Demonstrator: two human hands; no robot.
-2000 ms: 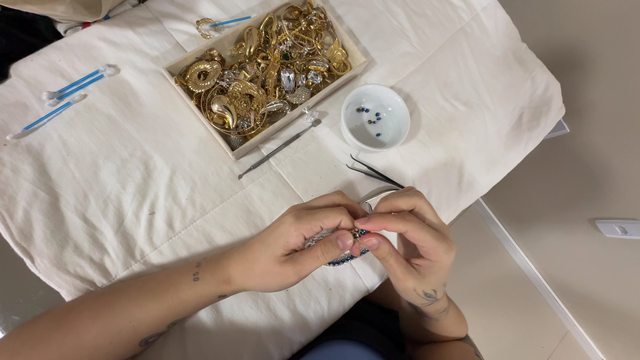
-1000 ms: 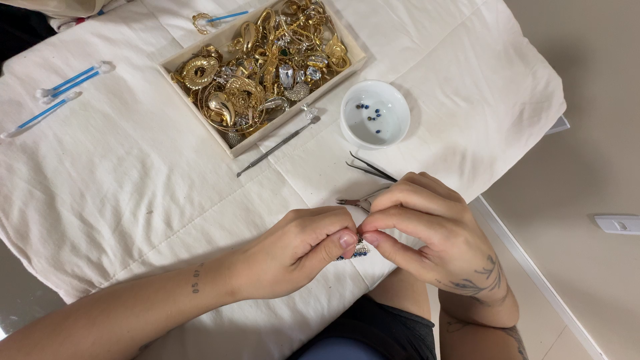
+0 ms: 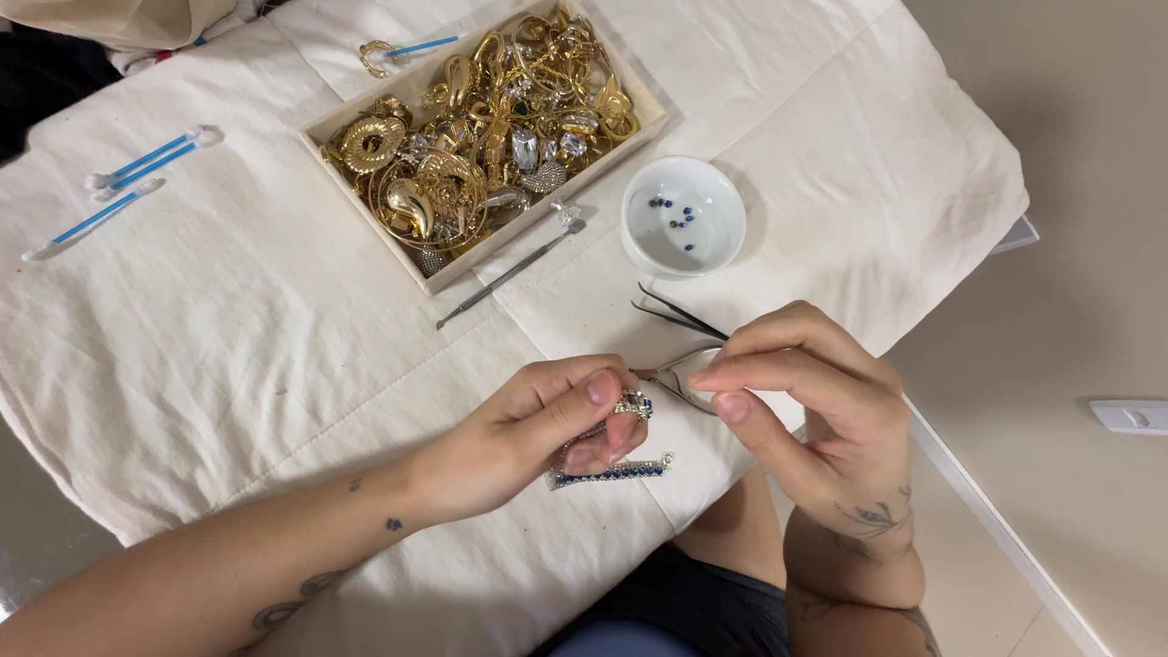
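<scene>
Pinched between the thumb and fingers of my left hand (image 3: 557, 420) is a silver bracelet with blue stones (image 3: 613, 473), one end hanging below the fingers. My right hand (image 3: 803, 401) is raised just to the right, thumb and forefinger close together; whether something tiny is between them I cannot tell. Metal-handled pliers (image 3: 675, 383) lie between the hands, partly hidden. Black bent-tip tweezers (image 3: 684, 319) lie above the right hand's fingers. A small white bowl (image 3: 639, 251) holds several tiny blue stones (image 3: 688, 212).
A cream tray (image 3: 365, 212) full of gold and silver jewelry stands at the back. A metal pick (image 3: 511, 274) lies along its front. Several blue-stemmed cotton swabs (image 3: 151, 169) rest on the white cloth (image 3: 228, 365), one beside a gold ring-shaped piece (image 3: 376, 58).
My right hand has moved away from the bracelet, to the right, and the two hands are now apart. More of the bracelet and pliers shows.
</scene>
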